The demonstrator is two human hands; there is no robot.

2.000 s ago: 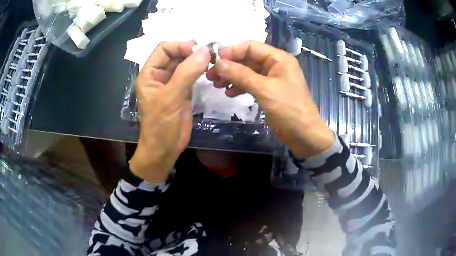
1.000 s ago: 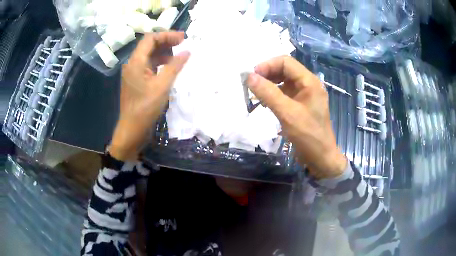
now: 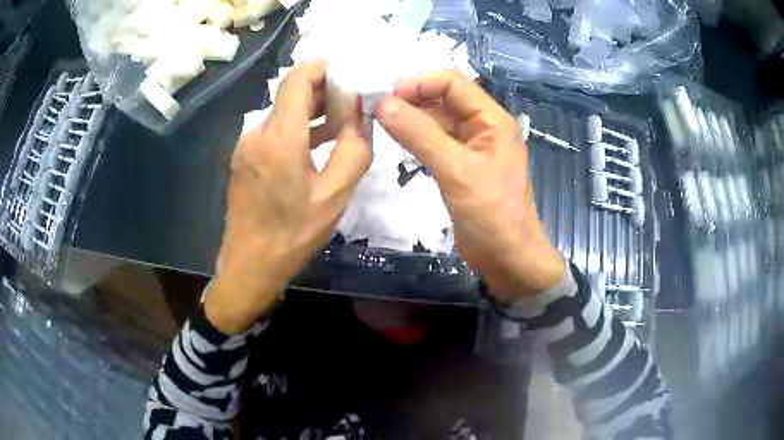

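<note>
My left hand (image 3: 284, 185) holds a white oblong piece (image 3: 341, 93), foam or folded paper, between thumb and fingers; I cannot tell which. My right hand (image 3: 486, 172) pinches a small grey-white part (image 3: 373, 102) between thumb and forefinger. The part is close beside the white piece; whether they touch is unclear. Both hands are bare and over the loose pile of white paper slips (image 3: 391, 210), partly hiding it.
A clear bag of cream foam blocks (image 3: 176, 64) is upper left, a left parts tray (image 3: 53, 163) beyond it. A grooved tray with white-ended rods (image 3: 559, 193) is right of the paper. A bag of bluish clear pieces (image 3: 602, 39) is upper right, a finished-goods tray (image 3: 718, 206) far right.
A second ago my left hand was open and apart; it has moved right and closed on the white piece. My right hand has moved left and slightly up with the small part.
</note>
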